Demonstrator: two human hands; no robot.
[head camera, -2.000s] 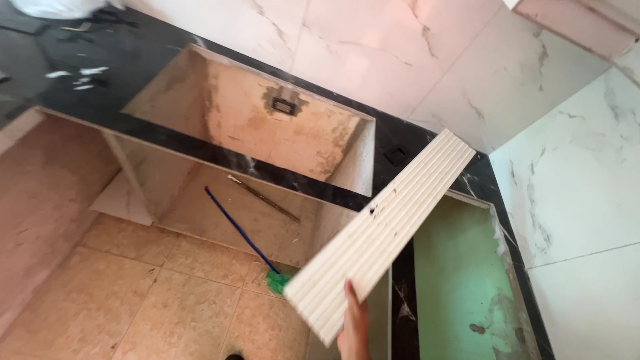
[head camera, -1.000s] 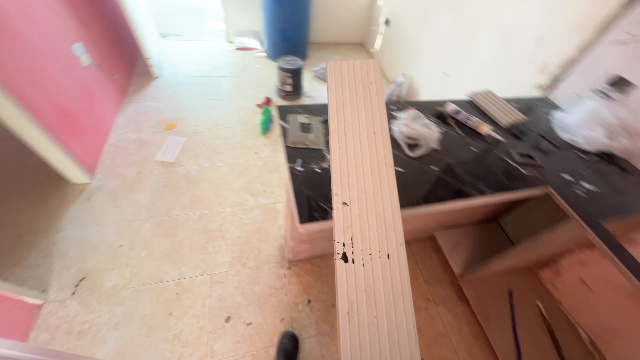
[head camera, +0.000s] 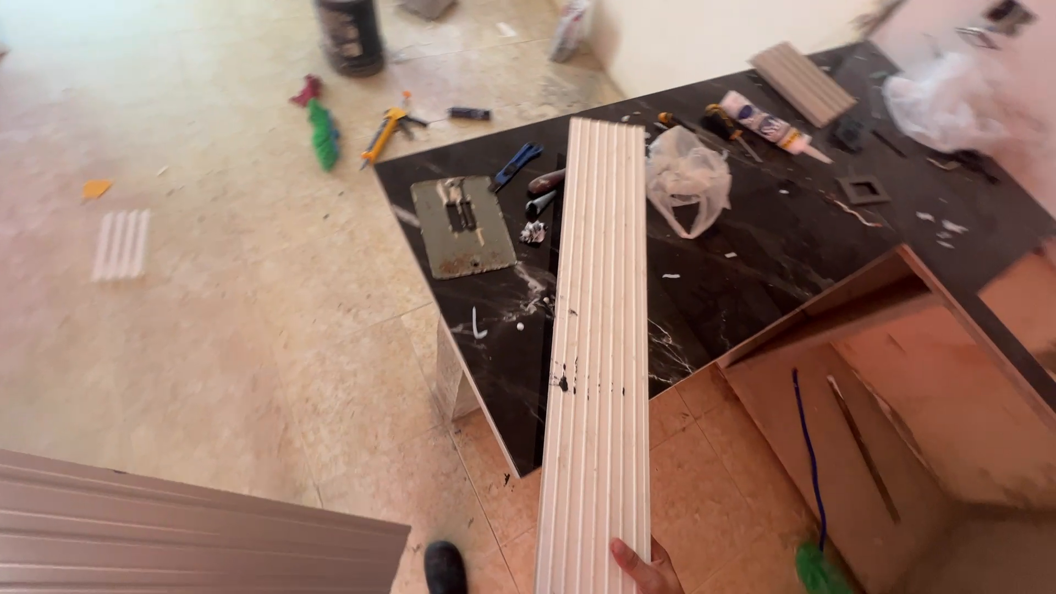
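My right hand (head camera: 648, 568) grips the lower right edge of a long white fluted panel (head camera: 601, 330), its thumb on the ribbed face. Black smudges mark the panel near its middle. The panel's far end reaches over a black marble-look countertop (head camera: 709, 289), between a steel notched trowel (head camera: 464, 227) and a crumpled clear plastic bag (head camera: 689, 177). My left hand is out of view.
A blue utility knife (head camera: 517, 165), a sealant tube (head camera: 771, 124) and a short fluted offcut (head camera: 802, 82) lie on the countertop. A ribbed panel (head camera: 190, 528) fills the lower left. A bucket (head camera: 351, 37) and a yellow-handled tool (head camera: 384, 136) are on the tiled floor.
The panel, earlier slanting over the sink-side openings, now points over the counter end with the tools. The view has swung widely left. A ribbed panel has come into view at lower left.
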